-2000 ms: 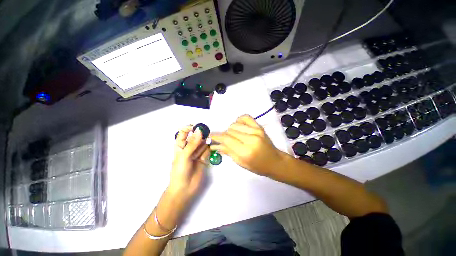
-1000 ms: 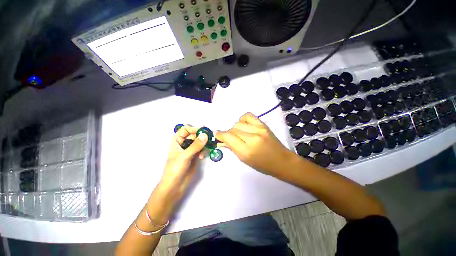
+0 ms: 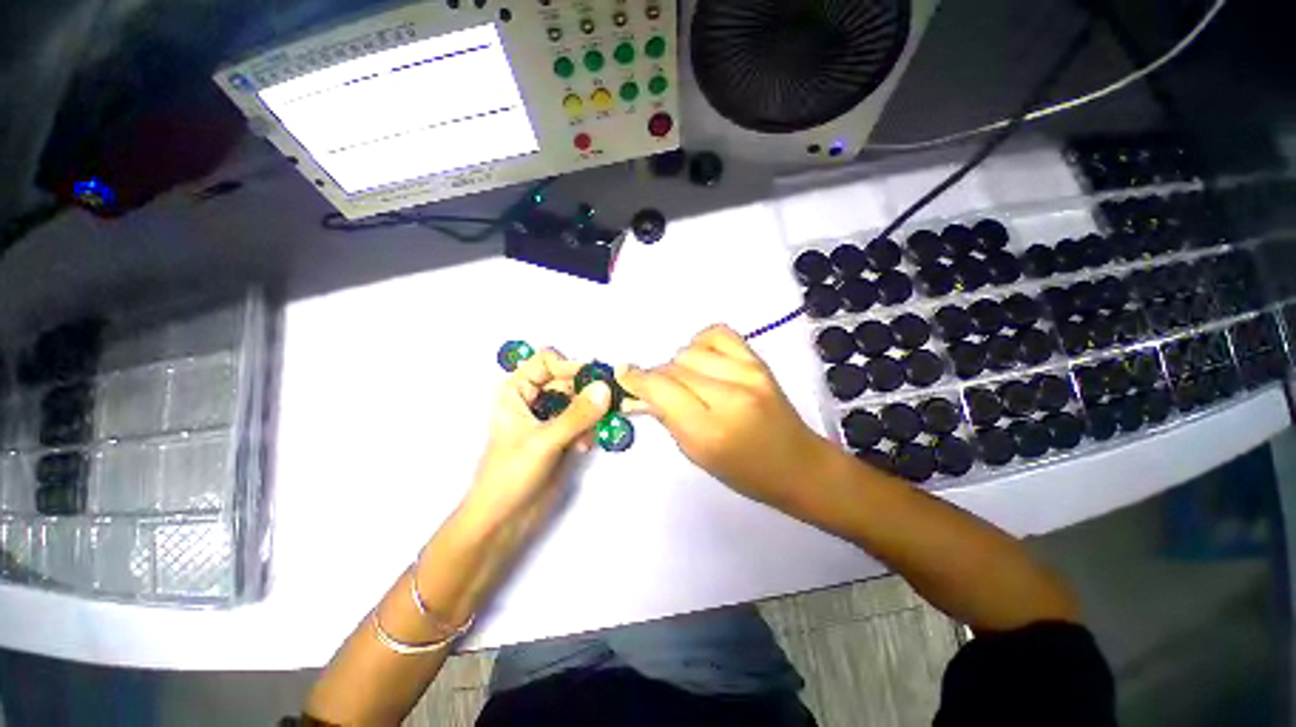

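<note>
My left hand holds a dark round speaker driver between thumb and fingers. Another black disc shows against its fingers. My right hand is at the held driver's right side, fingertips pinched on something small that I cannot make out, perhaps the end of the black cable. A green-faced driver lies just below the fingertips on the white surface. A second green-faced driver lies just beyond my left hand.
The tester, a small black fixture and a monitor speaker stand behind. Black discs lie by the fixture. A tray full of discs is at right, a mostly empty tray at left. A black cable reaches my right hand.
The view has shifted slightly. The driver beyond my left hand, mostly hidden before, now shows its green face. Both hands stay together at the held driver.
</note>
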